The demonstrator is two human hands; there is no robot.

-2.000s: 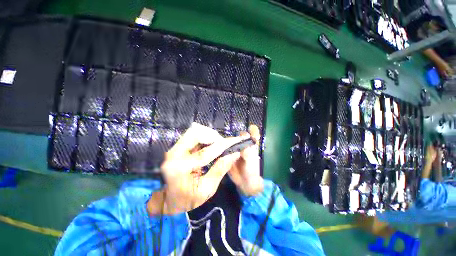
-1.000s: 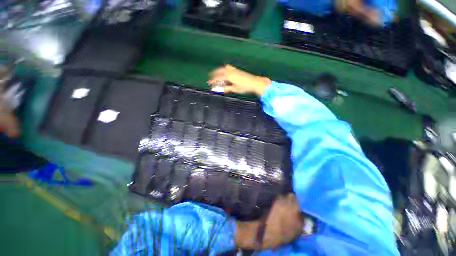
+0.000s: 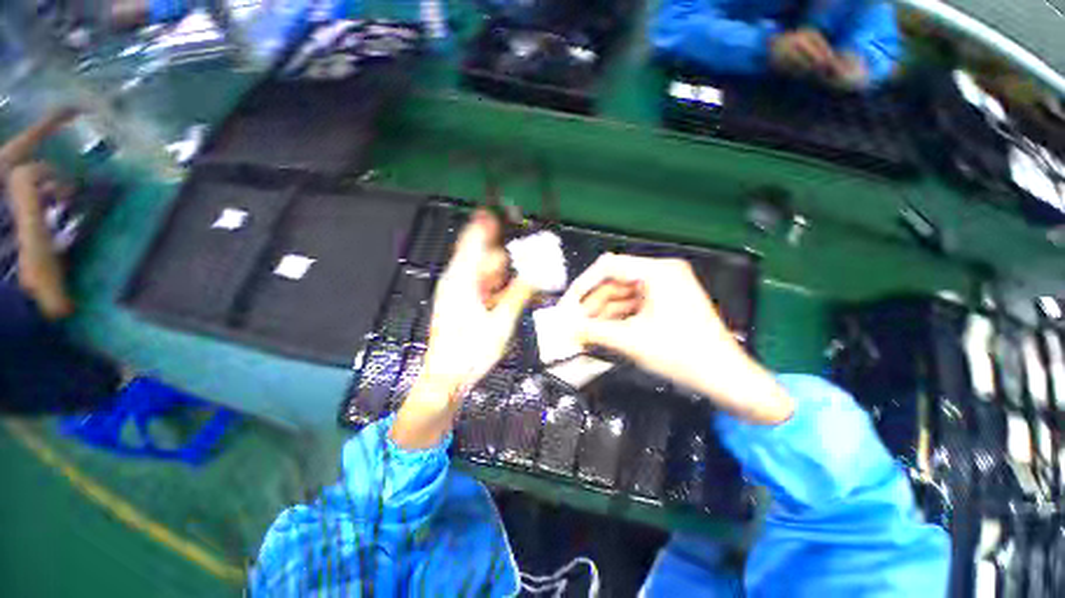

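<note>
The black compartment tray (image 3: 561,432) lies in front of me. My left hand (image 3: 473,310) is raised over its left part, with a crumpled-looking white piece (image 3: 538,259) between thumb and fingers. Dark blurred shapes show just above these fingertips; I cannot tell what they are. My right hand (image 3: 654,315) is over the middle of the tray and pinches a flat white square part (image 3: 558,335) by its right side. Another pale flat piece (image 3: 580,371) shows just below it; I cannot tell whether it is attached.
A flat black tray (image 3: 333,251) at left bears two small white squares. Trays with long white pieces (image 3: 981,356) stand at right. A small dark unit (image 3: 919,222) lies on the green mat (image 3: 654,193). Across the bench are a person's hands (image 3: 818,56); another person's arm (image 3: 41,240) is at far left.
My right hand has come back from the tray's far edge and now holds a white square. My left hand has risen from the near edge to over the tray, with a white piece.
</note>
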